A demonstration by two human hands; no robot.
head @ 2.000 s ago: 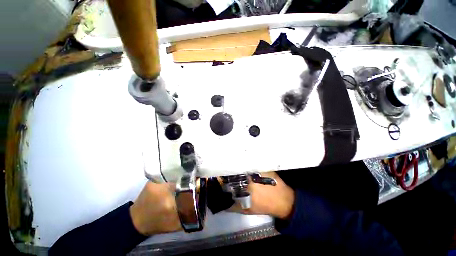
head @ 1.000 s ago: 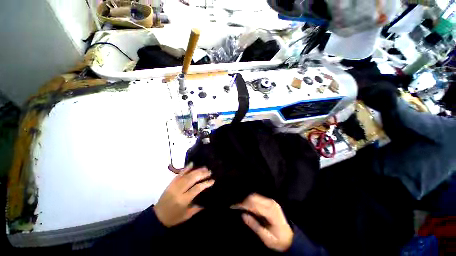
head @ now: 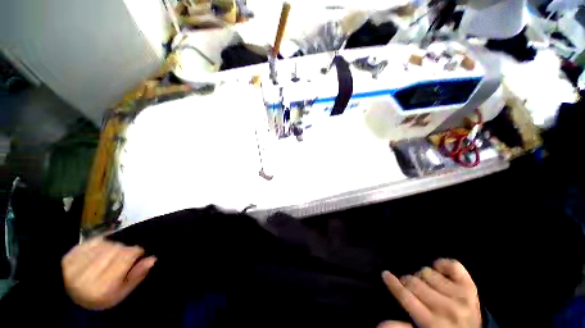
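A black garment piece [head: 256, 262] lies spread across my lap and over the table's front edge. My left hand [head: 106, 272] is at its left end, fingers curled on the cloth; it is a little blurred. My right hand [head: 436, 295] is at the lower right with its fingers bent on the black cloth, partly cut off by the bottom edge. The white sewing machine [head: 378, 102] with a blue stripe stands behind the cloth. Its needle area [head: 285, 122] has no cloth under it. A black band [head: 342, 86] hangs over the machine arm.
Red-handled scissors [head: 459, 147] and a clear plastic bag [head: 420, 157] lie right of the machine. A wooden-handled post [head: 281, 32] stands at the head's left end. A small curved part [head: 265, 175] lies on the white table [head: 186, 154]. Containers and cloth are behind.
The black garment has moved off the machine table toward my lap and is spread wider. My hands have moved apart, left hand to the left, right hand to the right. The view has shifted.
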